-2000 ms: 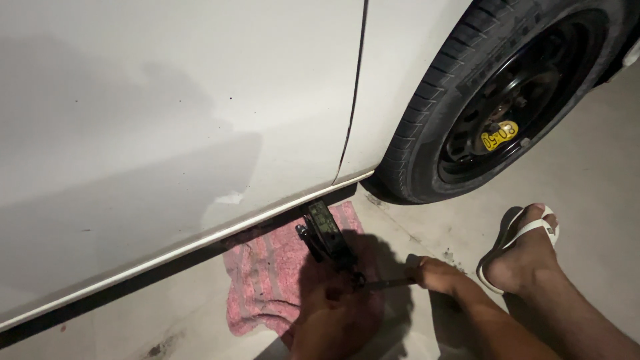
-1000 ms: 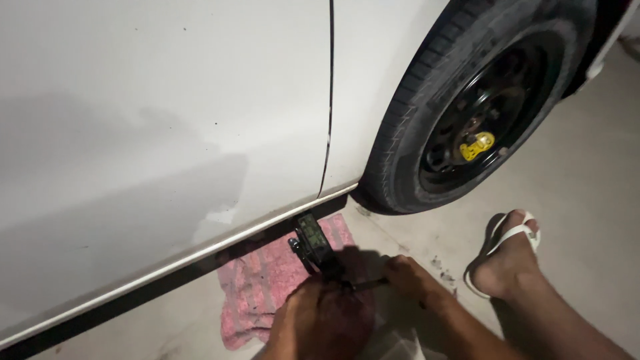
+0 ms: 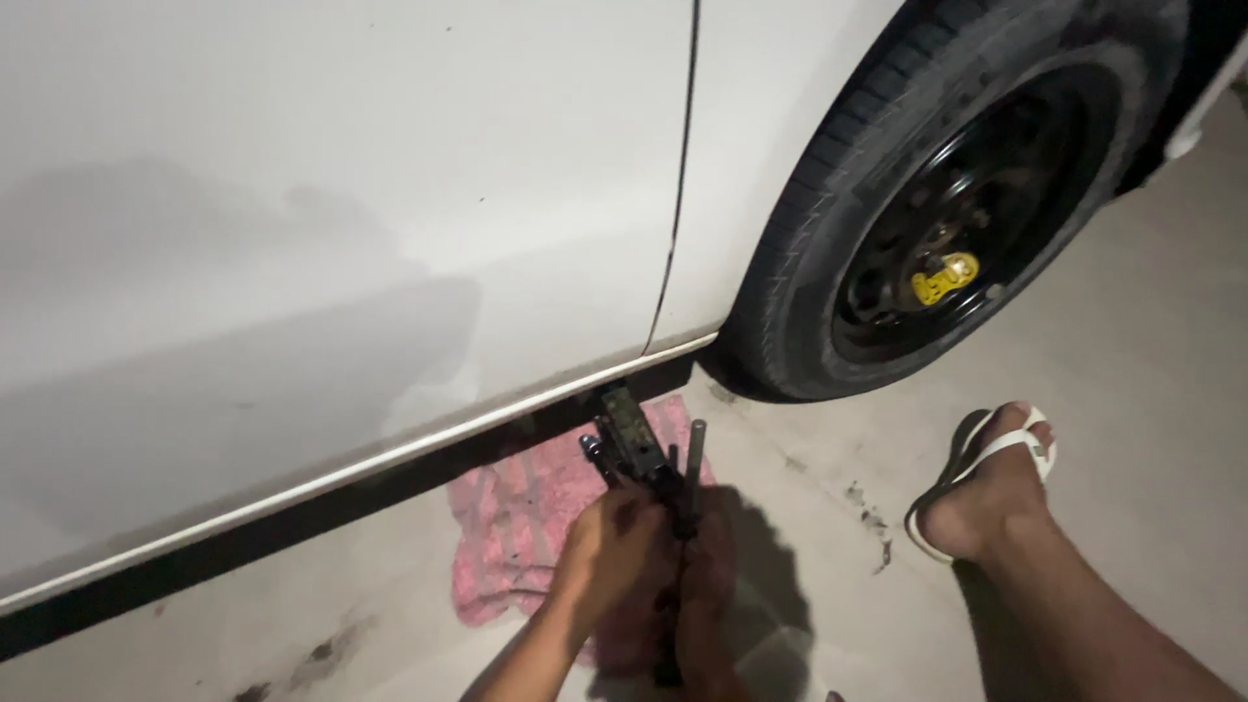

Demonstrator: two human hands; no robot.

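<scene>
A dark metal car jack (image 3: 634,429) reaches under the sill of the white car, over a pink striped towel (image 3: 502,546) on the floor. My left hand (image 3: 624,531) is at the near end of the jack, its fingers curled at the metal; what exactly they grip is hidden. Close beside it, in shadow, is my right hand (image 3: 710,556), near a metal rod (image 3: 695,458) that stands up to the right of the jack. The right fingers are too dark to make out. A chrome-ended tool (image 3: 591,450) lies along the jack's left side.
The car's white door (image 3: 292,244) and lower sill (image 3: 390,458) border the work. To the right stands a tyre (image 3: 780,302) on a black steel wheel (image 3: 868,322) with a yellow tag (image 3: 944,280). A foot in a white flip-flop (image 3: 1014,448) rests on the concrete floor (image 3: 1141,468).
My right hand has come in from the right to beside my left hand. The rod pointed sideways towards the right hand earlier; a rod now points up beside the jack.
</scene>
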